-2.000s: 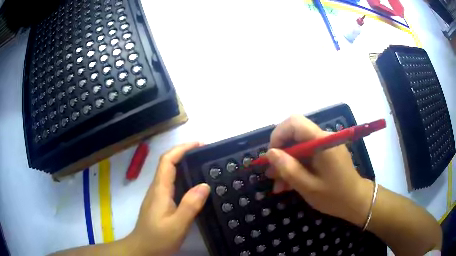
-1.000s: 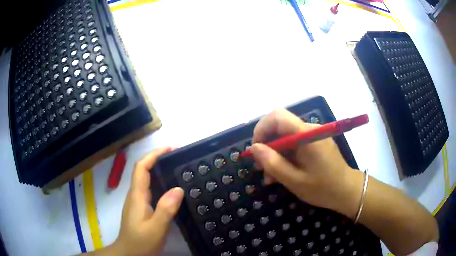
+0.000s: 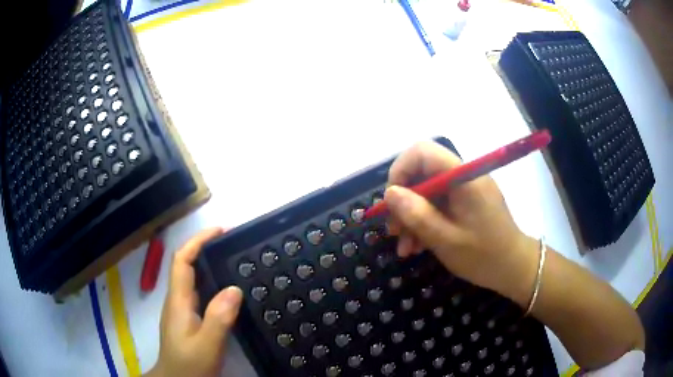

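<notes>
My right hand holds the red marker slanted, its tip at a small round metal part in the top row of the working tray. The working tray is black, with rows of round pockets that hold silvery parts. It lies tilted in front of me, its lower end cut off by the picture's edge. My left hand grips the tray's left edge, thumb on top of the rim. My right hand and forearm hide the tray's upper right part.
A left stack of filled black trays sits on a cardboard base. The red marker cap lies below it. A right stack stands at the far right. Behind lie a thin blue stick and a small red-tipped bottle.
The whole view has shifted, so the side stacks sit further left. The marker tip has moved rightward along the top row of parts. My left hand still grips the tray's left edge.
</notes>
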